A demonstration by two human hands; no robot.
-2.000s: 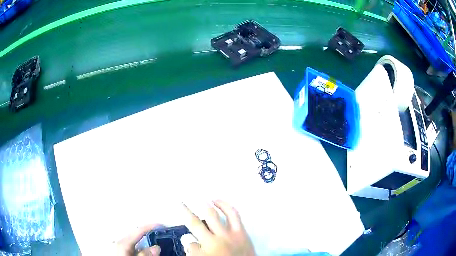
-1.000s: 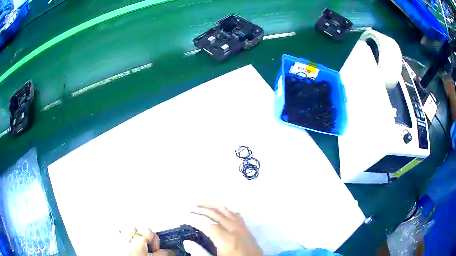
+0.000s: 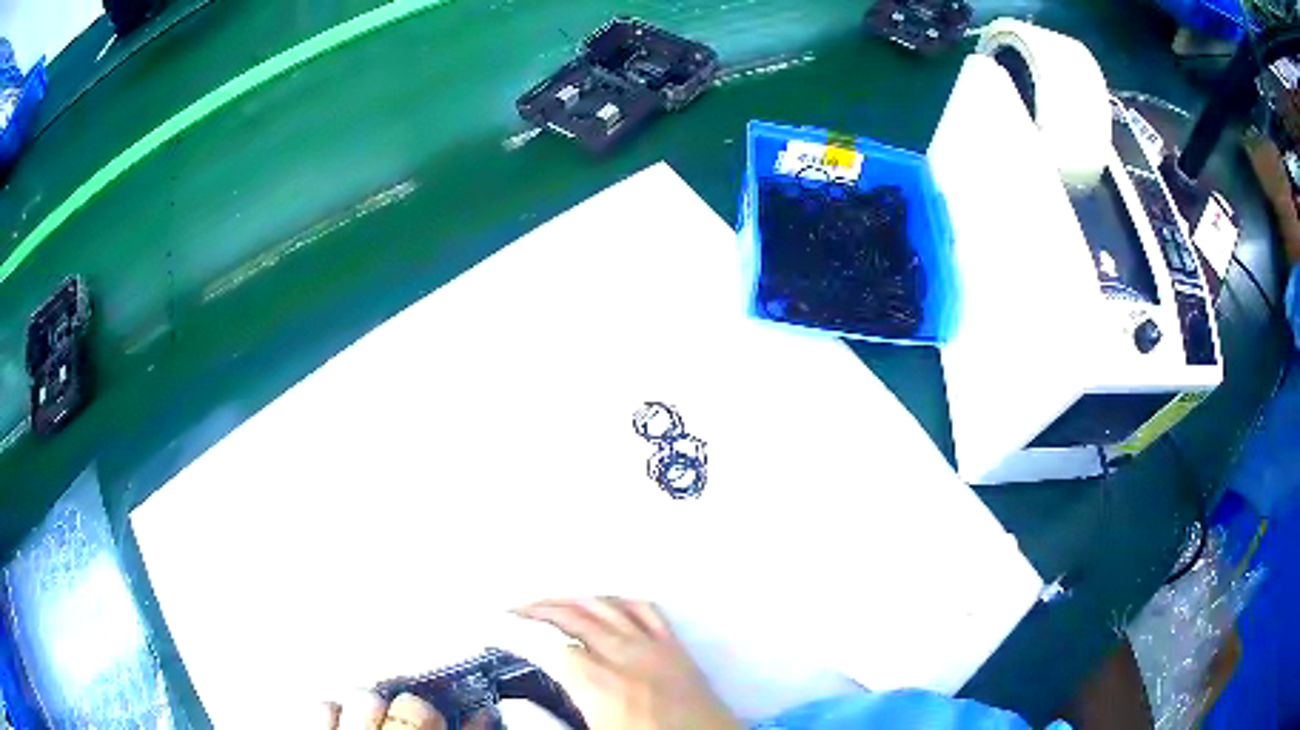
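Observation:
A black housing (image 3: 478,682) is at the bottom edge of the picture, partly cut off, over the white work sheet (image 3: 428,485). My left hand (image 3: 392,712) is closed around its left end; only the fingers show. My right hand (image 3: 627,659) is at its right side, with the thumb side against the housing and the other fingers stretched out over the sheet. Several thin black sealing rings (image 3: 673,451) lie loose in a small cluster on the sheet, above and right of my right hand.
A blue bin (image 3: 844,257) full of black rings stands at the sheet's upper right edge, beside the white tape dispenser (image 3: 1055,300). Open housings (image 3: 616,83) lie on the green belt (image 3: 300,171). Clear bumpy plastic (image 3: 86,613) is at far left. A person's blue sleeve (image 3: 1262,571) is at right.
The view has turned, so the bin, rings and dispenser appear farther left and higher. The housing in my hands is tilted differently and sits lower, more cut off by the edge.

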